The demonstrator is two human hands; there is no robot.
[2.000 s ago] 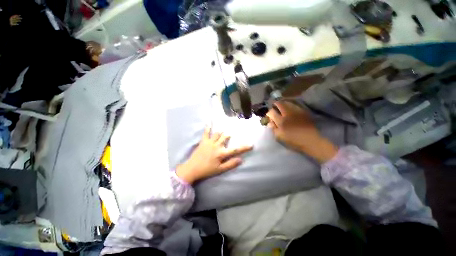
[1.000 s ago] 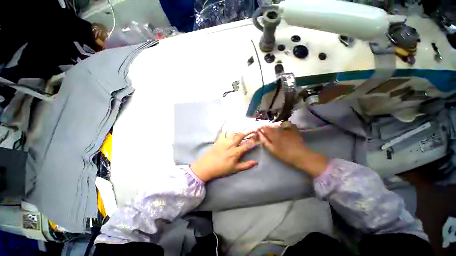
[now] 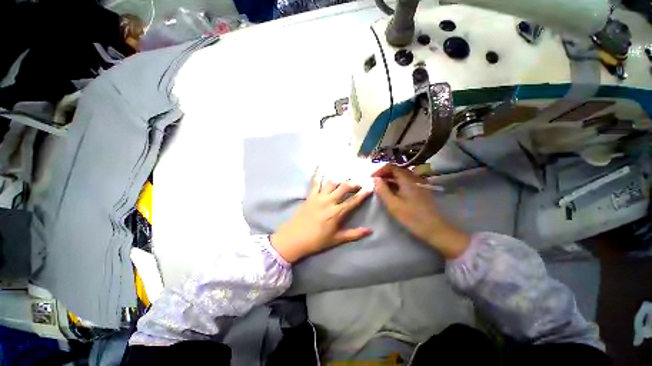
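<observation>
A light-grey garment panel (image 3: 400, 250) lies flat on the white table, reaching under the sewing machine head (image 3: 486, 68). My left hand (image 3: 319, 220) lies flat on the panel with fingers spread, left of the needle area. My right hand (image 3: 411, 204) is just right of it, fingertips together at the cloth below the presser foot area. A narrow pale strip (image 3: 432, 186) shows beside the right fingers. Bright glare hides the needle and whatever the right fingertips may pinch.
A long stack of grey cut panels (image 3: 93, 186) lies at left. Grey pieces and a white strip (image 3: 593, 184) lie at right. A white lamp tube (image 3: 536, 13) crosses above the head. Light cloth (image 3: 393, 311) hangs over the lap.
The view has shifted, so the machine head sits further right and higher. My right hand has come from beside the presser foot to near my left fingertips. The pale strip now shows beside it.
</observation>
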